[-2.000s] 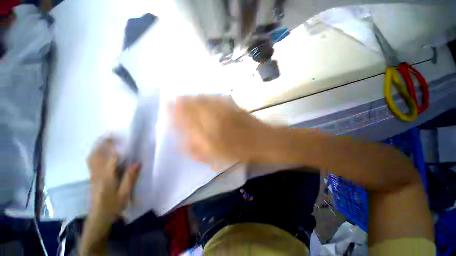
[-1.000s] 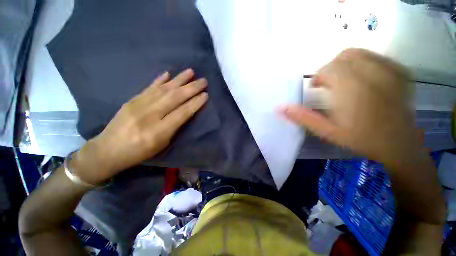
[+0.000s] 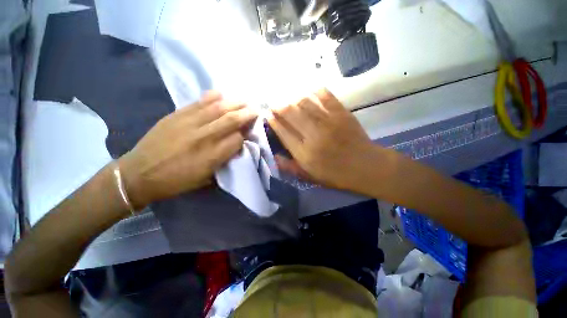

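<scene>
The dark grey garment panel (image 3: pixel 133 71) lies on the machine table, and its lower part (image 3: pixel 230 220) hangs over the front edge. The pale pocket bag (image 3: pixel 244 183) is bunched and folded on top of it. My left hand (image 3: pixel 186 146) and my right hand (image 3: pixel 329 140) meet fingertip to fingertip at the pocket bag's upper end, below the presser foot area (image 3: pixel 283 28). Both hold the pale cloth there; my left thumb is hidden. Bright lamp glare washes out the cloth near the needle.
The ridged grey knob (image 3: pixel 357 54) is right of the needle area. Scissors with yellow and red handles (image 3: pixel 521 99) lie at the right. A ruler strip (image 3: pixel 447 135) runs along the front edge. A blue crate (image 3: pixel 438 245) and offcuts (image 3: pixel 413 279) are below. Grey cloth is at far left.
The dark panel has moved up and left and turned. My right hand has come in from the right to meet my left. The machine head and scissors show again, and the pocket bag is bunched between the hands.
</scene>
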